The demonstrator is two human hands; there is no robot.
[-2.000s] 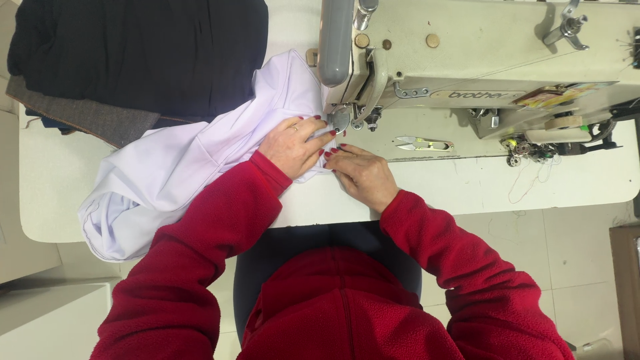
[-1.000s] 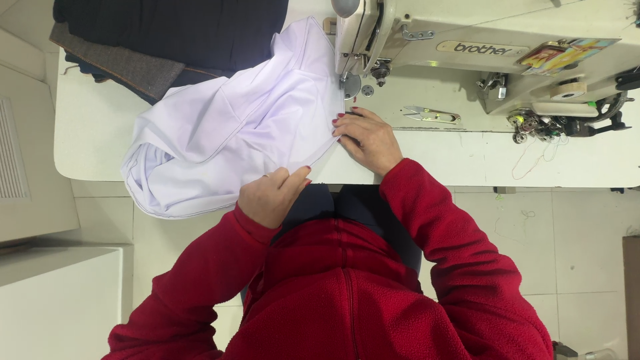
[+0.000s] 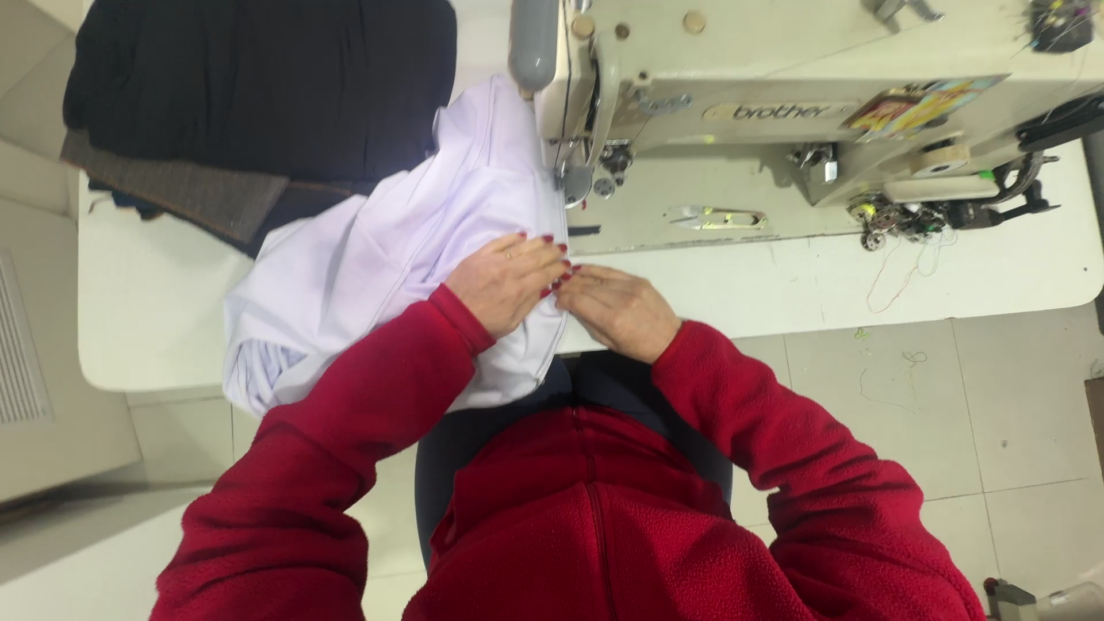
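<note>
White fabric [image 3: 379, 250] lies bunched across the left part of the table, its right edge running up to the needle area of a Brother sewing machine [image 3: 742, 95]. My left hand [image 3: 509, 280] rests on the cloth close to that edge, fingers together and pointing right. The fingertips of my right hand [image 3: 617, 310] pinch the same edge, nearly touching those of my left. Both hands are below the presser foot, on the side nearer my body. The fabric hangs over the table's front edge. Whether the needle is in the cloth cannot be made out.
Dark folded cloth [image 3: 259, 86] and a grey-brown piece [image 3: 181, 185] are piled at the back left. Thread snips [image 3: 716, 217] lie on the machine bed. Bobbins [image 3: 897, 220] with loose threads sit further right. A pincushion [image 3: 1063, 24] tops the machine.
My left hand has moved up from the fabric's lower edge to beside my right hand. The cloth's lower right part now hangs over the table's front edge.
</note>
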